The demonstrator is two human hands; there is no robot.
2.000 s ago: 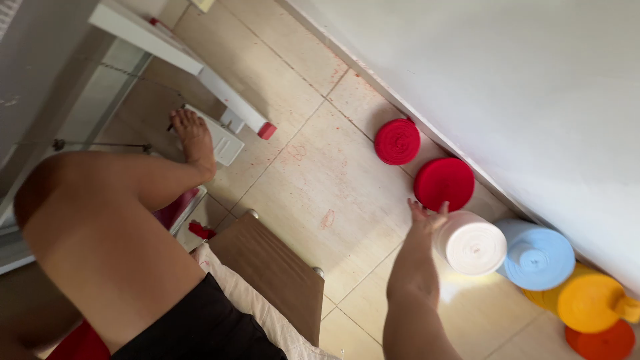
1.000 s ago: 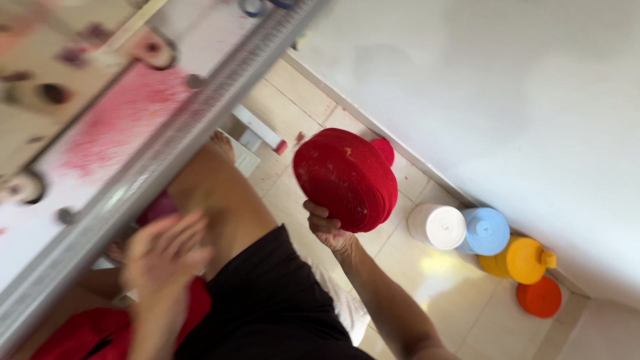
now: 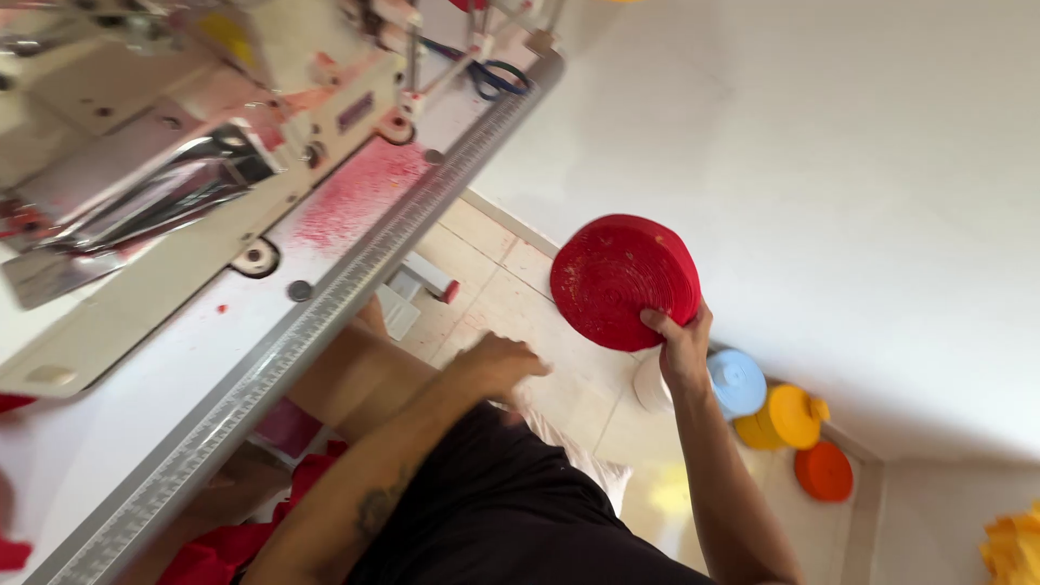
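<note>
A large coiled roll of red fabric strip [image 3: 621, 284] is held up by its rim in my right hand [image 3: 684, 337], thumb on the flat face, fingers behind. My left hand [image 3: 496, 366] hovers over my lap, left of the roll and apart from it; it is somewhat blurred and holds nothing that I can see. On the left stands an industrial sewing machine [image 3: 187, 268] on a white table [image 3: 162, 349] dusted with red lint. Red fabric [image 3: 211, 552] lies beneath my left forearm.
A ruler-marked edge [image 3: 349, 276] runs along the table, with blue-handled scissors [image 3: 496, 79] near its far corner. By the white wall [image 3: 796, 203], white [image 3: 650, 382], light blue [image 3: 737, 382], yellow [image 3: 784, 416] and orange rolls [image 3: 823, 471] stand on the tiled floor [image 3: 569, 390].
My right hand has lifted the large red roll off the floor beside the wall. My left hand has moved right from near the table edge. The view has swung toward the sewing machine.
</note>
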